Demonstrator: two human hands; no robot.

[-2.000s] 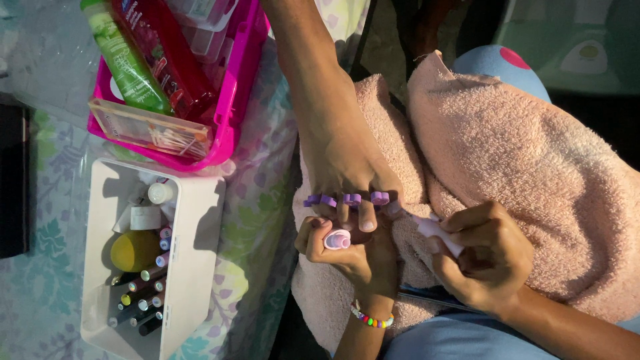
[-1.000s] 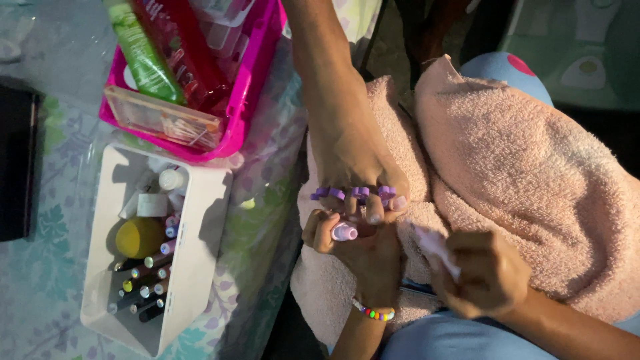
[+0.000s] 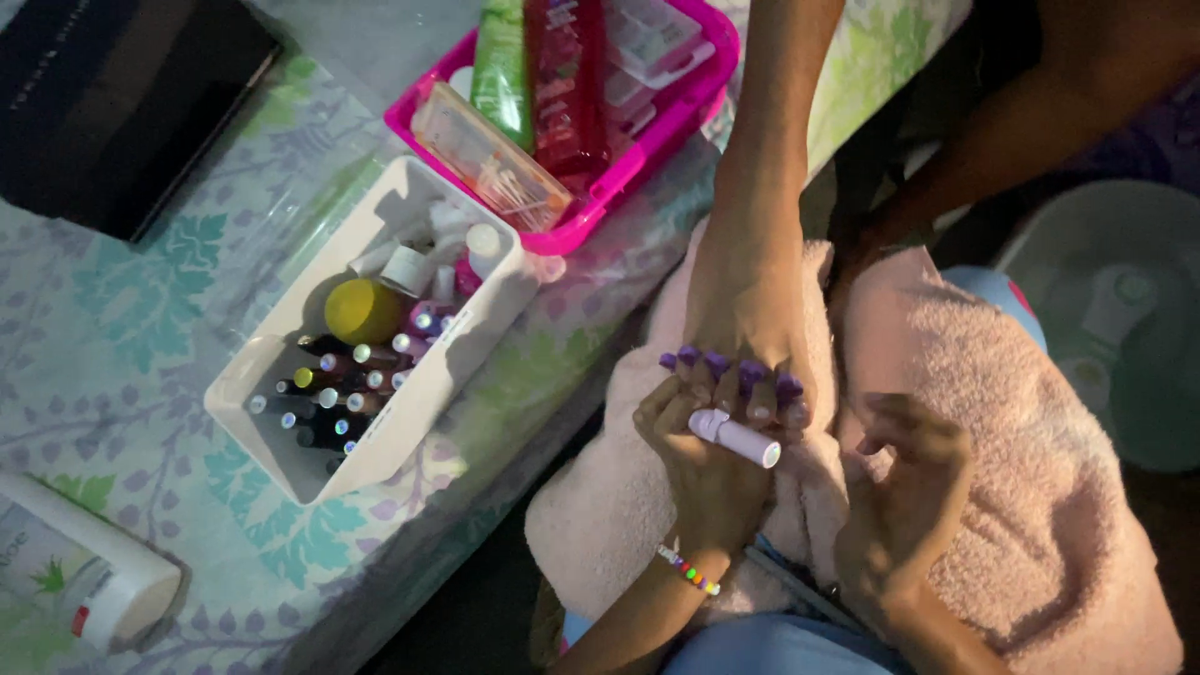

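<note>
A person's foot (image 3: 750, 281) rests on a pink towel (image 3: 994, 356), with a purple toe separator (image 3: 750, 372) between its toes. My left hand (image 3: 708, 469), with a beaded bracelet (image 3: 692, 570) at the wrist, is just below the toes and holds a lilac nail polish bottle (image 3: 736, 438) with its cap on. My right hand (image 3: 905, 487) hovers over the towel to the right of the foot, its fingers curled and blurred. Nothing shows in it, though the inside of the fingers is partly hidden.
A white bin (image 3: 441, 412) of nail polish bottles and a yellow round item (image 3: 363, 311) stands left. Behind it are a pink basket (image 3: 647, 155) with bottles and cotton swabs, and a black box (image 3: 122, 103). A white tube (image 3: 122, 600) lies lower left; a pale tub (image 3: 1125, 328) stands right.
The lilac cap-and-brush piece that was in my right hand now sits on the bottle in my left hand. My right hand has let it go. The view has shifted left.
</note>
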